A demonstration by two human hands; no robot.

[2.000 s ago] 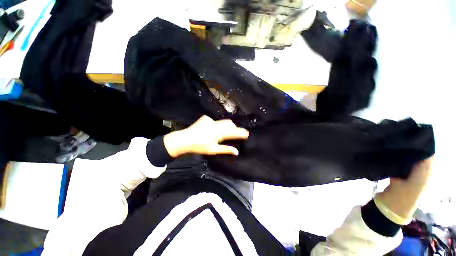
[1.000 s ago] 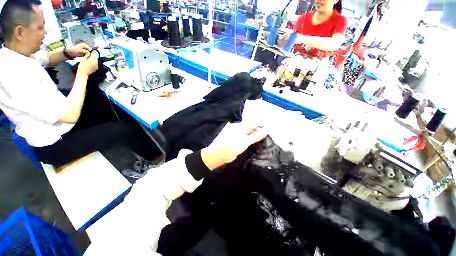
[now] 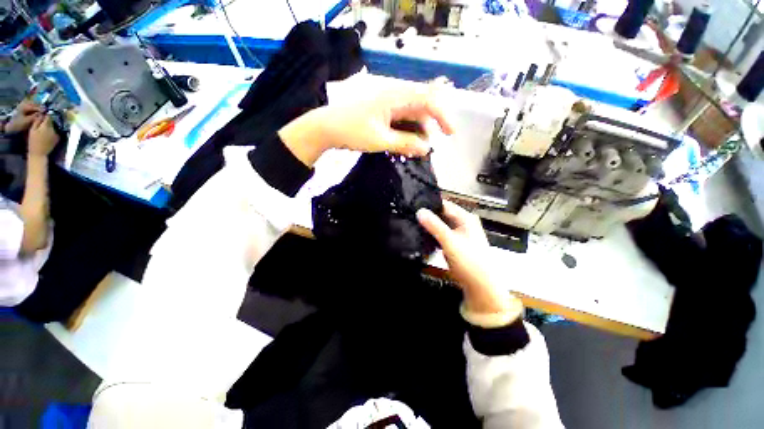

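Note:
A black garment piece [image 3: 364, 209] with small shiny dots lies bunched over the front edge of the white machine table and down over my lap. My left hand [image 3: 373, 121] is at its upper edge, fingers bent over the cloth. My right hand [image 3: 465, 251] pinches its right side between thumb and fingers. The overlock machine [image 3: 578, 167] stands just right of the cloth; the cloth is left of its dark presser foot area [image 3: 507, 180] and apart from it.
A long black garment heap [image 3: 285, 75] lies behind and left. Another black pile [image 3: 708, 302] hangs at the table's right end. A neighbouring sewing machine [image 3: 109, 88], orange-handled snips [image 3: 157, 129] and another person's hands [image 3: 38, 130] are at left. Black thread cones [image 3: 694, 32] stand upper right.
The view has turned back down toward the overlock machine. My right hand, out of view one second ago, now holds the cloth. The dotted cloth is gathered between both hands.

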